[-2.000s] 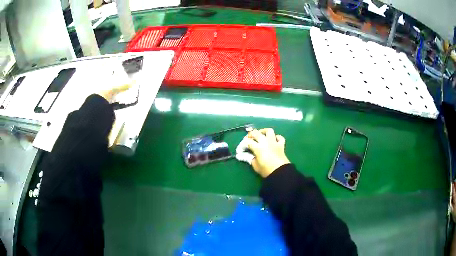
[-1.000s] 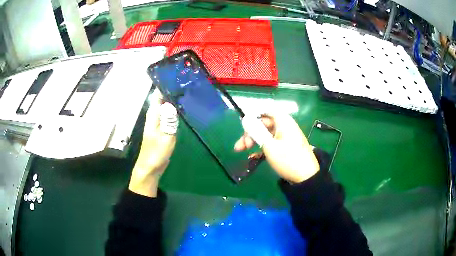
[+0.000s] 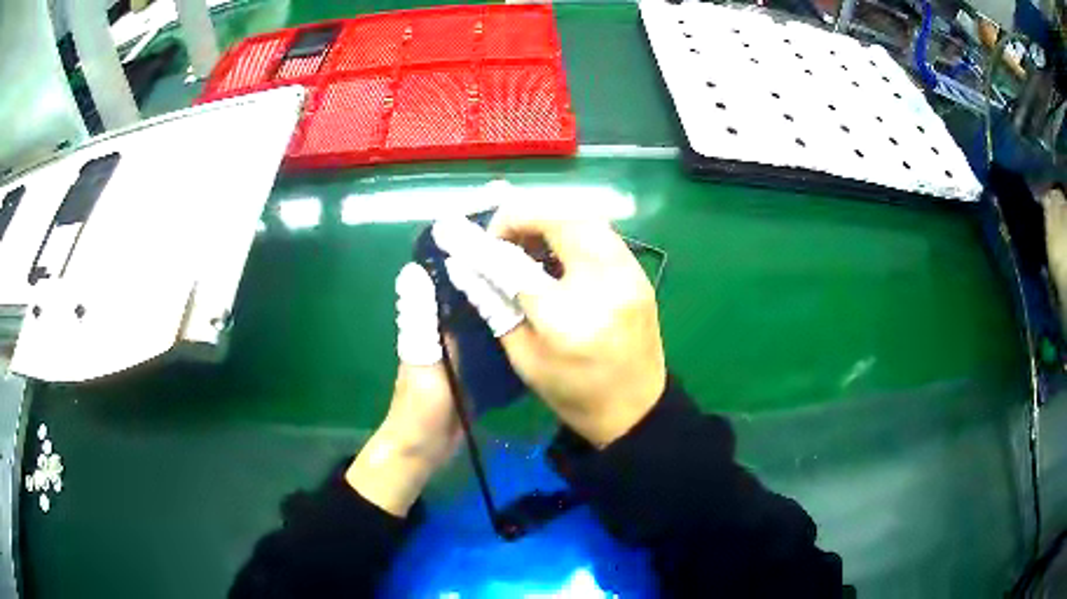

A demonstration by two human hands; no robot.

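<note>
A dark phone middle frame (image 3: pixel 477 357) is held upright-slanting in front of me, its lower end over the blue film pile (image 3: pixel 468 559). My left hand (image 3: pixel 412 386) grips its left rail, with a white-covered thumb along the edge. My right hand (image 3: pixel 573 310) is at its upper end, white-covered fingers pressed on the face; the palm hides most of the right side. Whether the right fingers hold a film cannot be told. Part of another frame (image 3: pixel 658 267) shows behind my right hand.
White fixture plate (image 3: pixel 222 158) with dark slots at left. Red perforated tray (image 3: pixel 435 73) at the back, one dark part in it. White board with dark holes (image 3: pixel 807 105) at back right. Small white bits (image 3: pixel 45 470) at far left. Another person's hand (image 3: pixel 1057 240) at the right edge.
My left hand left the fixture plate and took the phone frame. The frame then turned steeper and came down towards the blue pile; my right hand moved to its upper end. The view shifted.
</note>
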